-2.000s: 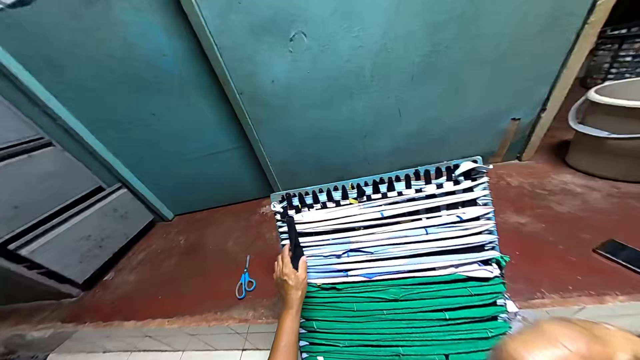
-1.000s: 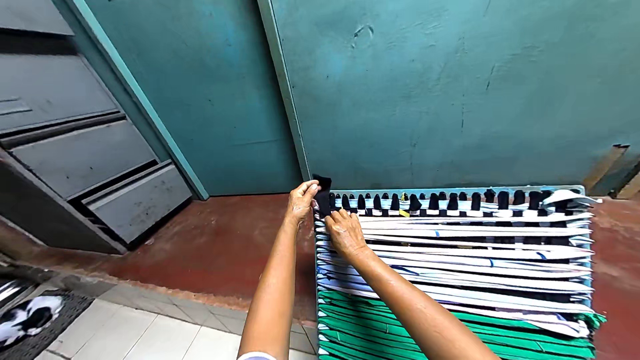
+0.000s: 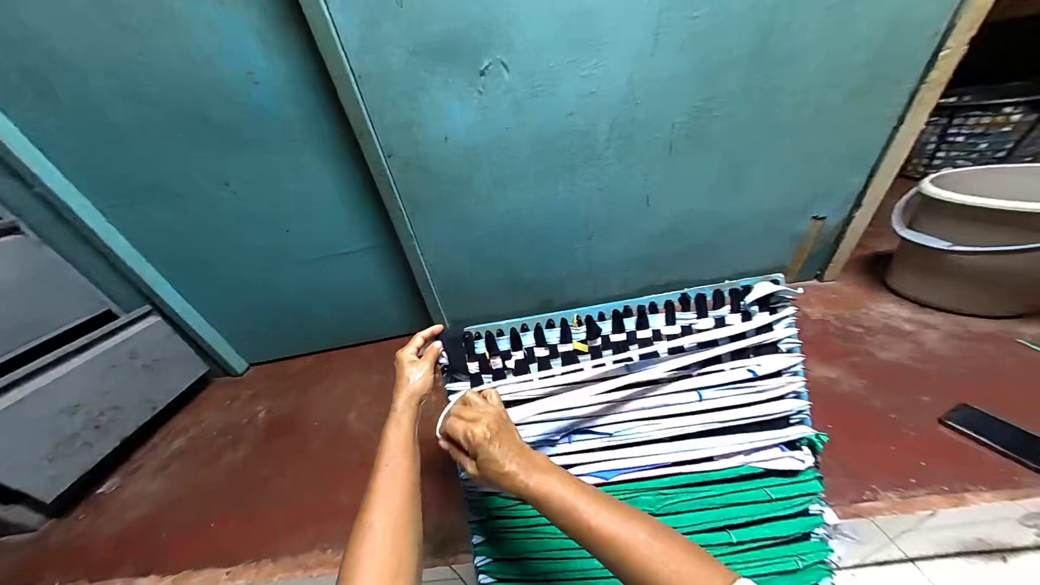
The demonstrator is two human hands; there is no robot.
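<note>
A loom frame (image 3: 536, 315) leans on the teal panel, strung with black fabric loops and woven with white strips (image 3: 691, 398) above green ones (image 3: 715, 520). At its upper left corner, my left hand (image 3: 416, 370) pinches a black fabric strip (image 3: 457, 351) between thumb and fingers. Just below and to the right, my right hand (image 3: 481, 435) is closed on a white fabric strip, which curves out at the left edge of the weaving. The strip's far end is hidden among the other strips.
A beige bucket (image 3: 959, 268) stands on the red floor at the right, with a black phone (image 3: 991, 435) nearer. Gray drawers (image 3: 97, 414) are at the left. The teal panel (image 3: 634, 162) rises behind the frame. Pale tiles (image 3: 934, 540) border the floor.
My right hand has moved down from the looped top edge and now grips a white strip. My left hand stays at the upper left corner. The view has swung right since one second ago.
</note>
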